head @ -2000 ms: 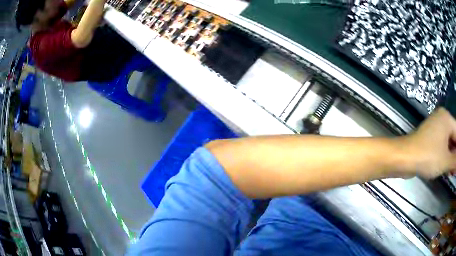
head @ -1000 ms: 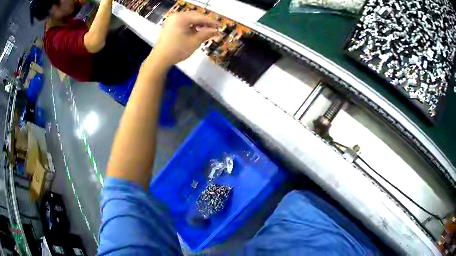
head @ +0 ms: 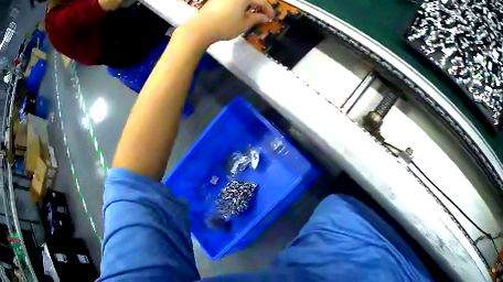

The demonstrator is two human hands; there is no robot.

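My left hand (head: 229, 21) is at the top edge of the head view, palm down, over the orange-brown circuit board panel (head: 263, 39). The thumb and fingers are bent close together near small fitted parts. Whether a small part is between them cannot be told. The panel lies on the conveyor, partly hidden by the hand, and a dark piece (head: 298, 41) adjoins its right end. My right hand is out of the picture.
A dark tray of loose white-silver pieces (head: 466, 49) is at the upper right. The conveyor's edge rail (head: 309, 110) crosses the view. A blue bin (head: 276, 190) with a small parts pile is below. A person in red (head: 74, 30) sits at upper left.
My left hand has gone from beside the parts tray, at the right, to the board at the top. The view has shifted, so bench things sit higher. The bin's inside now shows.
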